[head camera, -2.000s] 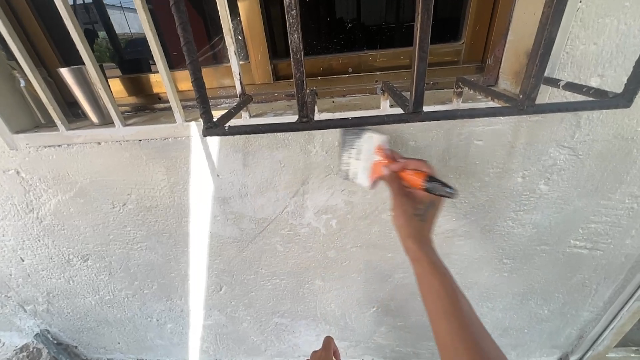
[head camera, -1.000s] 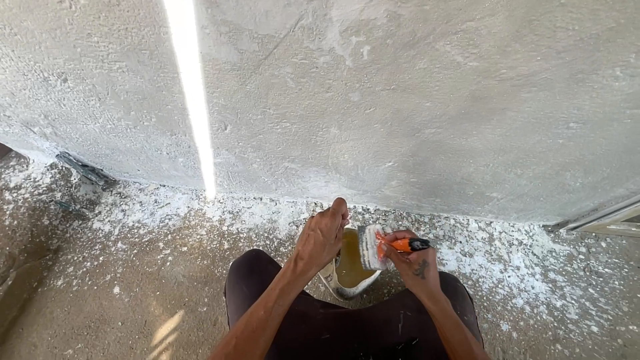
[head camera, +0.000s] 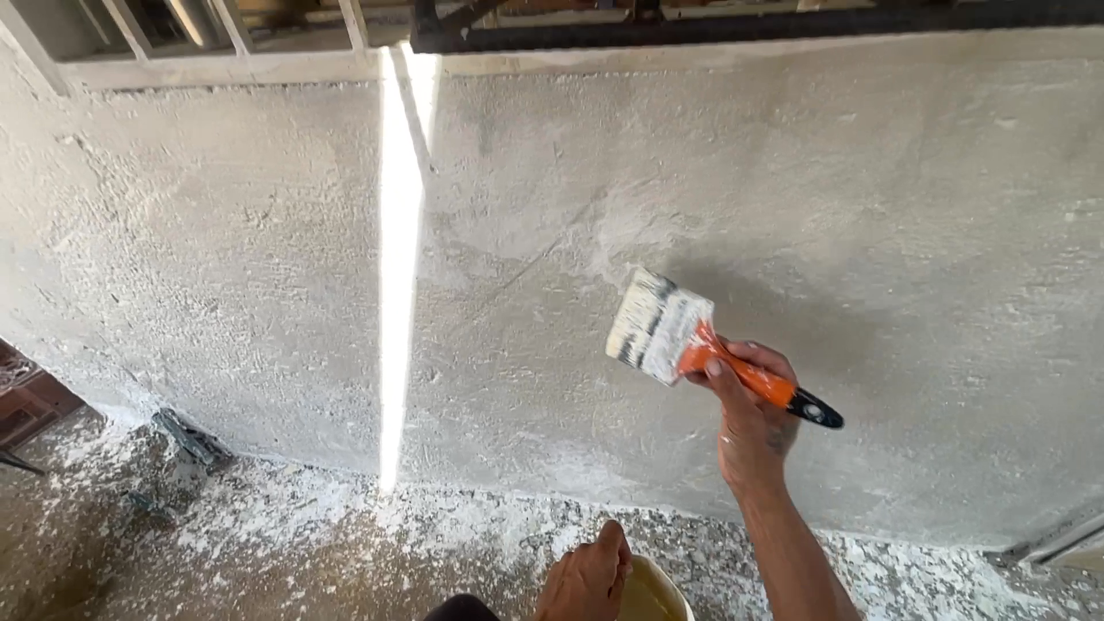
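My right hand grips the orange handle of a wide paintbrush, whose white-crusted bristles point up and left in front of the plastered wall. Whether the bristles touch the wall cannot be told. Low in the view, my left hand is closed at the rim of a white container with yellowish liquid inside. The container's lower part is cut off by the frame edge.
A dark metal window grille and a pale one run along the top. White flakes cover the floor at the wall's foot. Greyish debris lies at left, near a reddish-brown block. A sunlit strip crosses the wall.
One second ago the brush was at the container beside my left hand; my right hand has since raised it in front of the wall. The view has tilted up from the floor.
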